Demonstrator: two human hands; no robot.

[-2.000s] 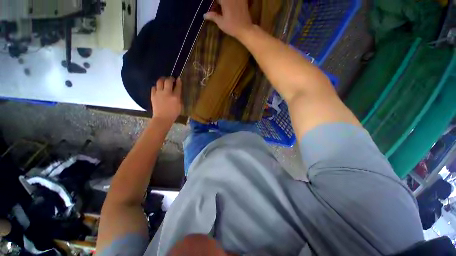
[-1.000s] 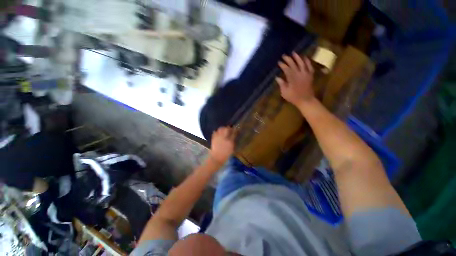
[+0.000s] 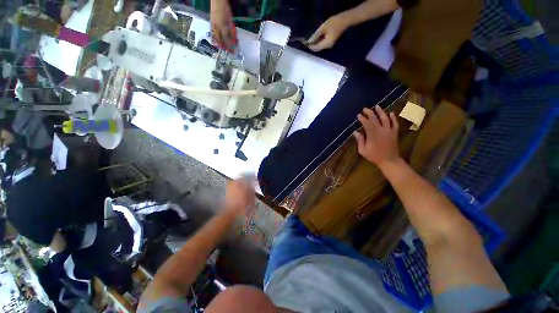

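A dark cloth panel [image 3: 331,131] with a rounded end and white stitched lines lies along the machine table's end. My right hand [image 3: 378,136] rests with spread fingers on its stitched edge, beside a small cream piece [image 3: 412,115]. Brown cloth [image 3: 349,202] and plaid cloth [image 3: 322,186] lie beside the panel, with a loose pale thread tangle on the plaid. My left hand [image 3: 240,194] is blurred, off the panel, near the table's front edge; whether it holds anything cannot be told. The cream-white sewing machine head [image 3: 184,70] stands on the white table [image 3: 178,131].
Another person's hands [image 3: 331,32] are across the table, one by a dark cloth. A thread cone [image 3: 92,126] stands at the left. Blue plastic crates [image 3: 484,214] are at the right. Dark and white cloth [image 3: 132,223] lies at the lower left.
The view has swung left, bringing the whole machine head and the other person's hands into view. My left hand has left the panel's lower end and moved left. My right hand stays on the panel.
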